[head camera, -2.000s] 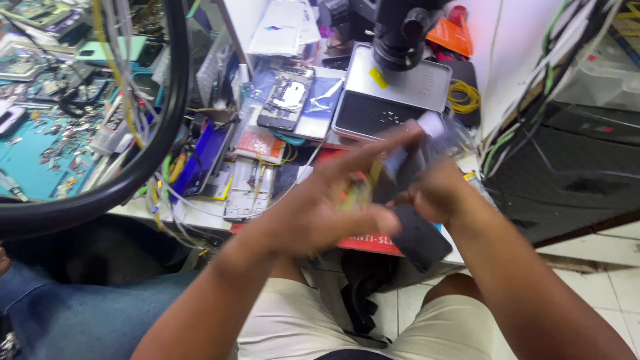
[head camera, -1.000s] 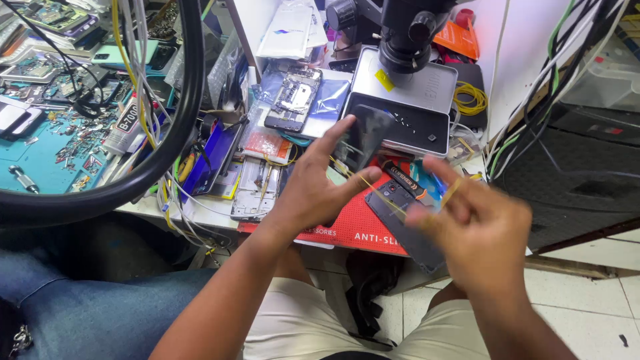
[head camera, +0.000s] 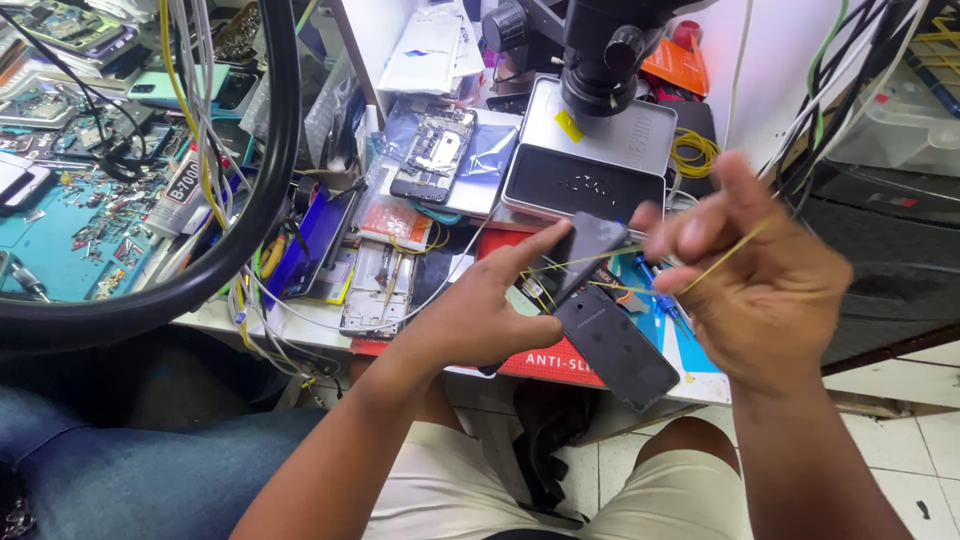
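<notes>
My left hand (head camera: 480, 307) holds a small dark rectangular phone part (head camera: 589, 244), probably a phone battery or screen, between thumb and fingers. A yellow rubber band (head camera: 630, 259) runs from around that part to my right hand (head camera: 757, 277), which grips and stretches it; its raised fingers are blurred. Below the held part, a dark phone back panel (head camera: 619, 349) lies tilted over the table's front edge. A blue screwdriver (head camera: 664, 300) lies between the hands on the table. Behind them an open metal tin (head camera: 585, 180) contains several tiny screws, under a microscope (head camera: 600, 60).
A phone with exposed board (head camera: 439, 154) and an opened phone frame (head camera: 382, 289) lie left of the tin. A magnifier lamp's black ring (head camera: 281, 187) and hanging cables (head camera: 206, 112) cross the left side. Coiled yellow wire (head camera: 694, 154) lies right of the tin. A person's jeans-clad leg (head camera: 165, 457) is at left.
My right hand was close to my left two seconds ago and has moved away to the right. The yellow band now shows stretched between the hands.
</notes>
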